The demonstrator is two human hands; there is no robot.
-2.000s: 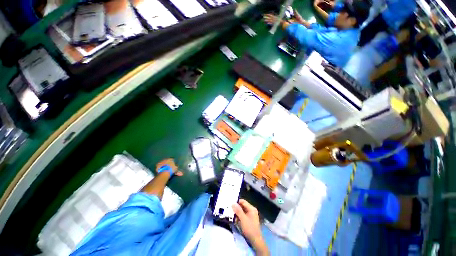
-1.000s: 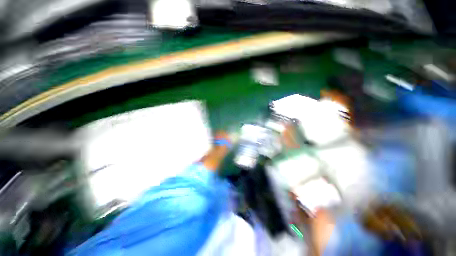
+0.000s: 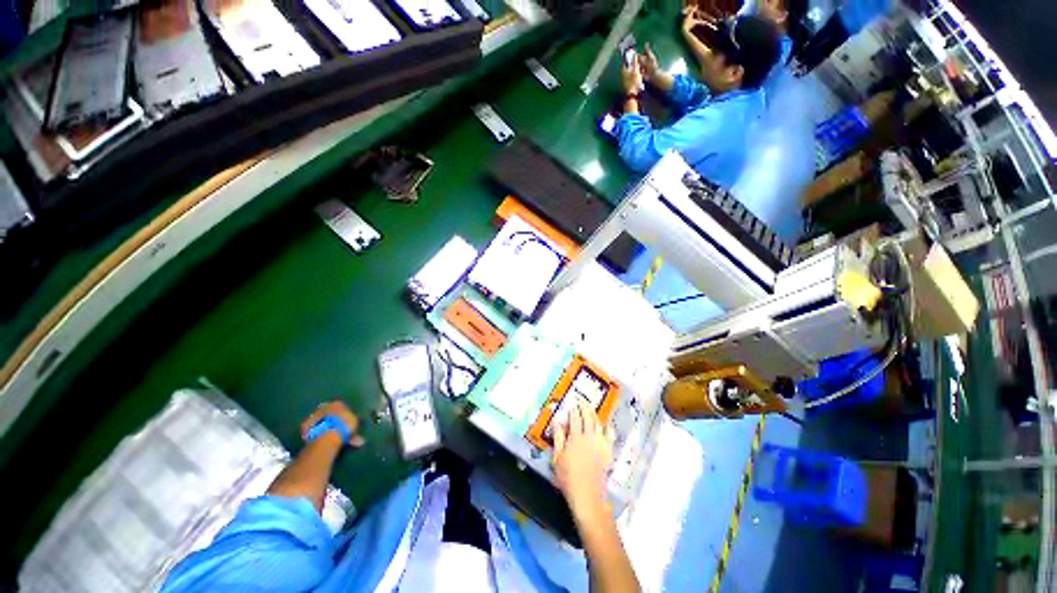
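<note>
A phone frame (image 3: 588, 386) lies in the orange jig (image 3: 542, 431) on the machine bed. My right hand (image 3: 582, 446) rests with its fingertips on the frame's near part and covers some of it; whether it grips the frame I cannot tell. The pale green jig (image 3: 517, 375) is beside the orange one, to its left. My left hand (image 3: 332, 424), with a blue wrist strap, is low over the green bench near the blister tray (image 3: 162, 498); its fingers are small and blurred, and no part shows in it.
The brass cylinder (image 3: 699, 397) hangs from the white gantry (image 3: 724, 261) right of the jigs. A grey handheld meter (image 3: 409, 399) lies left of the machine. Small metal plates (image 3: 349, 226) lie on the bench. Phone frames sit on a black carrier (image 3: 290, 122). A person in blue (image 3: 684, 127) works beyond.
The phone frame my right hand held near my body now lies in the orange jig, with the hand over it. My left hand is still by the blister tray. The camera view has shifted.
</note>
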